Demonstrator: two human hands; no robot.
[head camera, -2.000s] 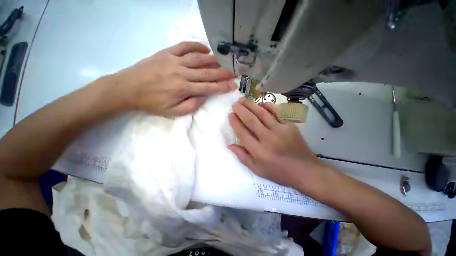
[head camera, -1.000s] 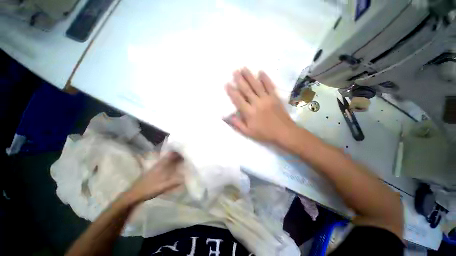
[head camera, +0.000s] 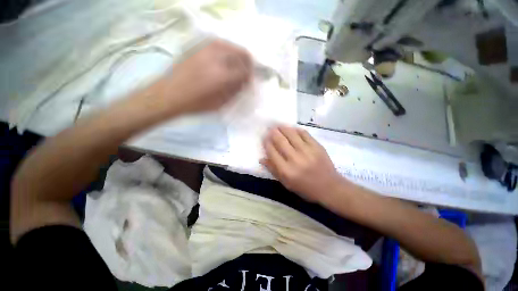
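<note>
White fabric (head camera: 253, 108) lies on the table left of the machine bed, between my hands, and overexposed in part. More pale fabric (head camera: 113, 51) spreads over the table at the upper left. My left hand (head camera: 213, 74) is blurred, fingers curled, over the fabric; whether it grips is not clear. My right hand (head camera: 298, 159) rests at the table's front edge with fingers bent on the white fabric. The presser foot area (head camera: 324, 77) of the sewing machine (head camera: 420, 28) lies beyond and right of my hands, with no fabric visible under it.
Black thread snips (head camera: 385, 94) and a small metal disc (head camera: 342, 90) lie on the machine bed. A pale slim tool (head camera: 450, 122) lies further right. Cream pieces (head camera: 238, 221) lie in my lap. A blue basket (head camera: 389, 264) stands below the table at the lower right.
My left hand has come up from the lap pieces onto the table. Pale fabric now spreads across the upper left. My right hand is nearer the front edge, with fingers bent. The view has shifted.
</note>
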